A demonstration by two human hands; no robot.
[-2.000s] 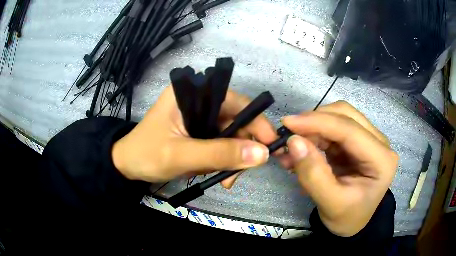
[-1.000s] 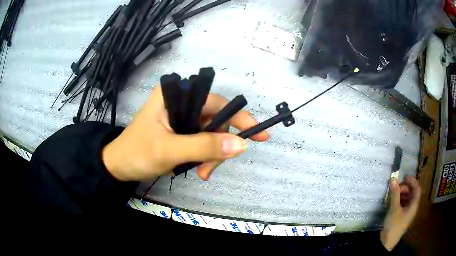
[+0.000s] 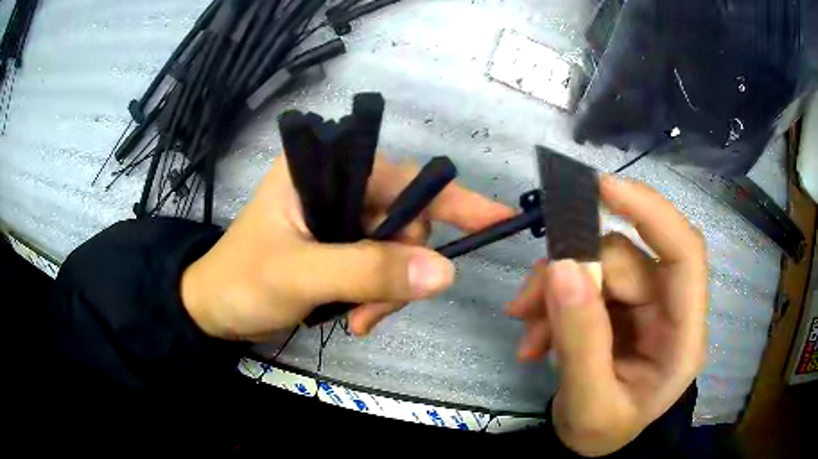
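My left hand (image 3: 314, 255) holds several black antennas (image 3: 334, 175), fanned with their wide ends up. Between its thumb and fingers it holds one antenna by the stem (image 3: 484, 238), which points right. The small black hinge joint (image 3: 533, 213) at its end is partly hidden behind the blade. A thin cable (image 3: 641, 156) runs up right to a pale tip (image 3: 674, 132). My right hand (image 3: 619, 305) holds the trimming knife (image 3: 571, 204) upright by its short pale handle. The slanted dark blade stands at the hinge joint; contact cannot be told.
A loose pile of black antennas (image 3: 224, 99) lies upper left. A whitish number plate (image 3: 535, 69) and a large dark plastic bag (image 3: 691, 81) lie upper right. A long dark strip (image 3: 758, 211) lies below the bag. A blue-printed white strip (image 3: 377, 403) runs along the near edge.
My right hand let go of the hinge joint, went to the knife at the far right, and now holds it up beside the joint. My left hand still holds the antennas.
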